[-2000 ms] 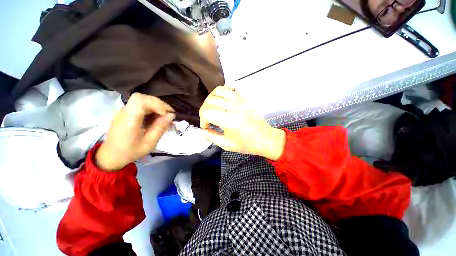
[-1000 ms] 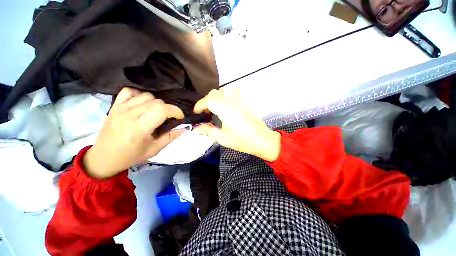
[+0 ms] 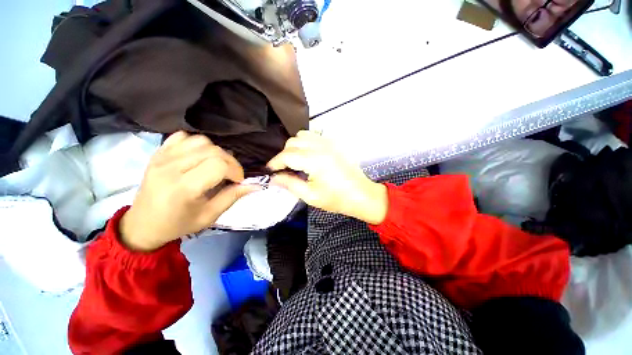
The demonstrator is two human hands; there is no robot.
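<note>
My left hand (image 3: pixel 181 188) and my right hand (image 3: pixel 331 177) are close together at the table's front edge. Their thumbs and fingers pinch a seam edge (image 3: pixel 262 182) where dark and white layers meet. A white piece (image 3: pixel 258 208) hangs below the fingertips. The dark brown fabric (image 3: pixel 166 76) lies heaped beyond my hands, with a folded, darker part just behind them. The white padded garment (image 3: pixel 114 166) lies to the left, under and beside the brown cloth. My fingers partly hide the seam edge.
The sewing machine's metal foot area (image 3: pixel 281 24) is at the top. A smartphone (image 3: pixel 547 17), cardboard scrap (image 3: pixel 476 14) and slim black tool (image 3: pixel 584 52) lie at upper right. A tape rule (image 3: pixel 485 132) runs along the front edge. White and black bundles (image 3: pixel 516 177) sit below right.
Since two seconds ago, my hands have changed their grip and closed around the seam edge, with both thumbs now beneath it. The brown folds behind them have shifted and opened out.
</note>
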